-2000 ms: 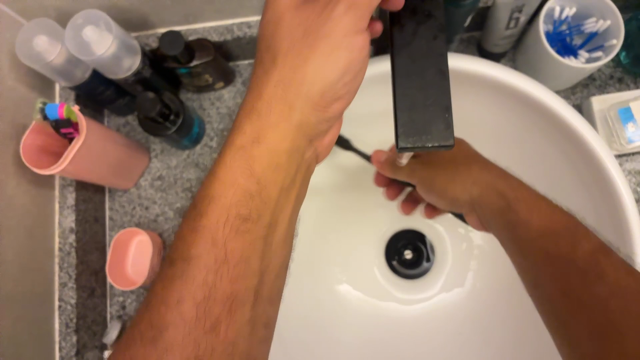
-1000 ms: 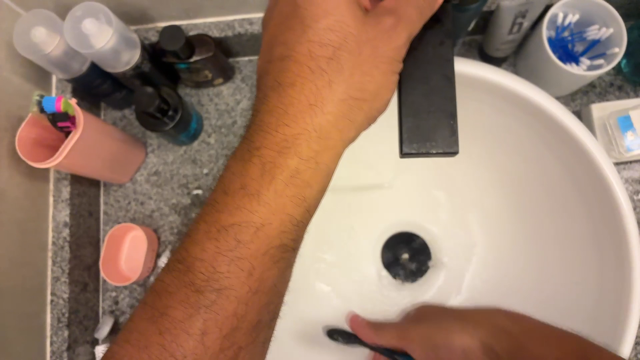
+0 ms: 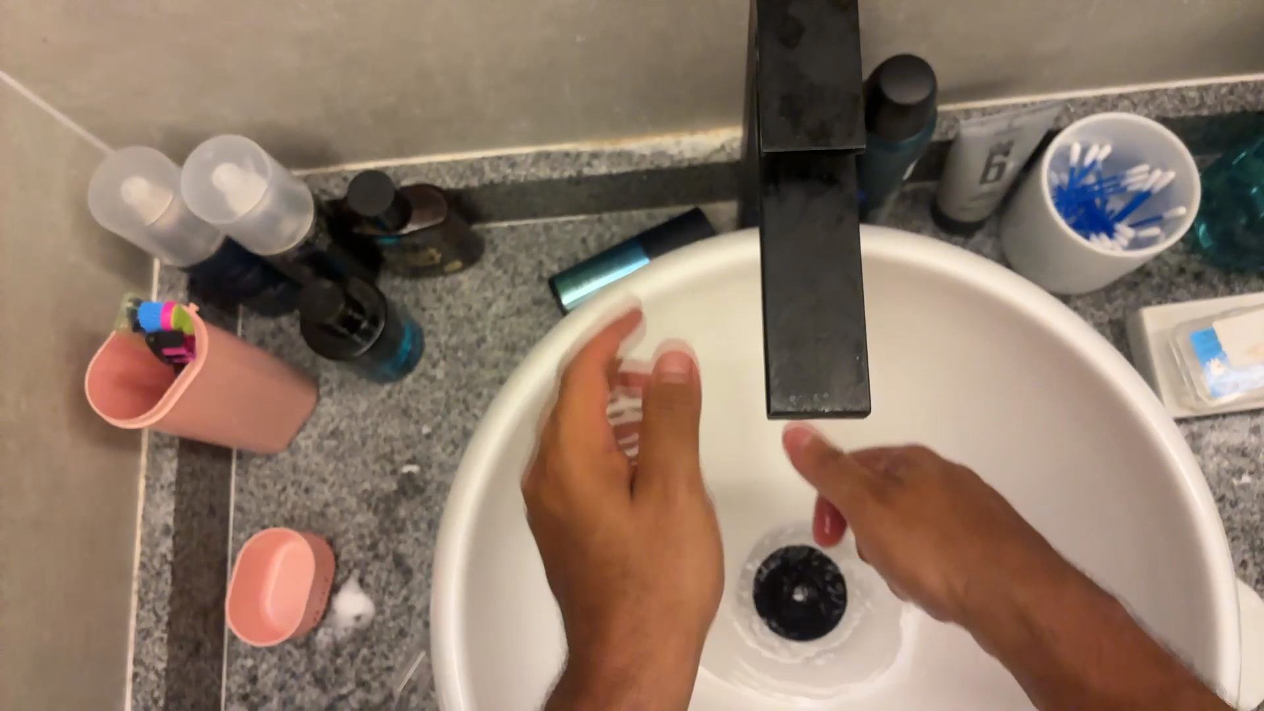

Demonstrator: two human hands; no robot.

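Observation:
My left hand (image 3: 632, 494) is over the left side of the white basin (image 3: 464, 513), fingers curved upward and apart, somewhat blurred, with nothing seen in it. Just below the spout of the black faucet (image 3: 815, 286) is my right hand (image 3: 918, 523), its thumb and fingers bent; no object shows in it, though its palm side is hidden. Water swirls around the black drain (image 3: 800, 592), between and below the hands. The toothbrush-like black handle seen earlier is not in view.
Left on the granite counter stand a pink holder with toothbrushes (image 3: 237, 385), a small pink cup (image 3: 279, 586) and several bottles (image 3: 360, 326). A teal and black tube (image 3: 632, 259) lies behind the basin. At right are a cup of cotton swabs (image 3: 1101, 202) and a tray (image 3: 1165, 365).
My left hand has come down from beside the faucet to over the basin. My right hand, which held a black handle low in the basin, is now under the spout without that handle showing.

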